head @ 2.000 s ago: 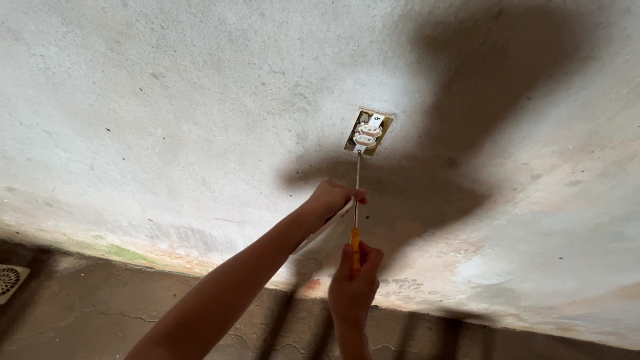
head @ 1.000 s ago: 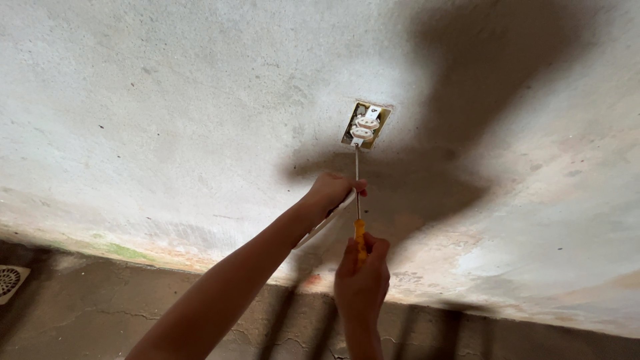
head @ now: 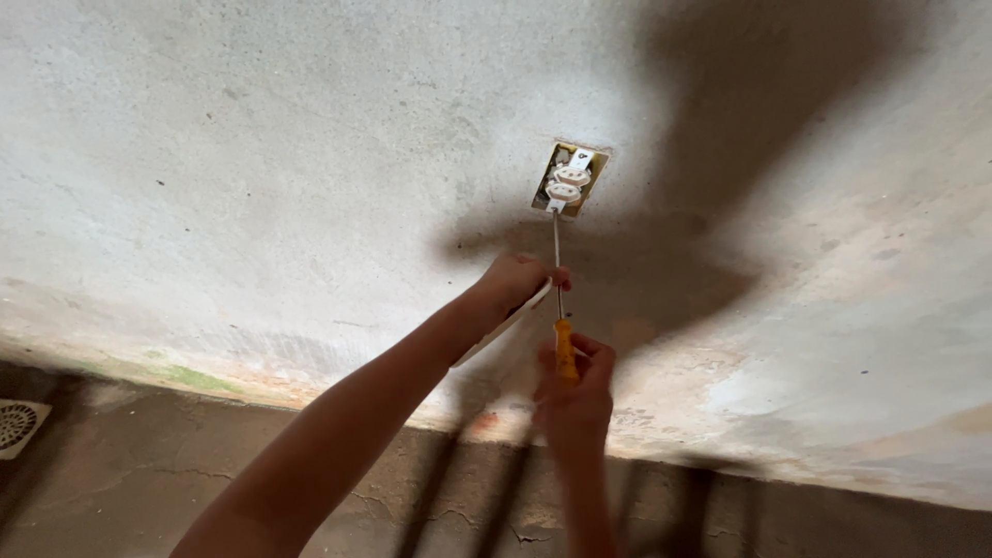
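A double electrical socket (head: 568, 184) with two white outlets sits in a rectangular wall box, without a cover plate over it. The tip of a long screwdriver (head: 563, 349) meets the lower end of the socket's metal strap. My right hand (head: 577, 387) grips its yellow handle from below. Higher up, my left hand (head: 527, 280) has its fingertips around or beside the metal shaft. A thin white plate-like piece (head: 504, 324) is held in my left hand and runs down along the wrist, partly hidden by the forearm.
The painted wall (head: 310, 155) is stained and peeling near its base. Below it lies a cracked concrete floor (head: 372, 496). A round-patterned drain grate (head: 17, 425) is at the far left. Large shadows fall across the wall and floor.
My right hand has shifted its grip around the yellow handle, with its fingers now more open around it. My left hand stays at the shaft.
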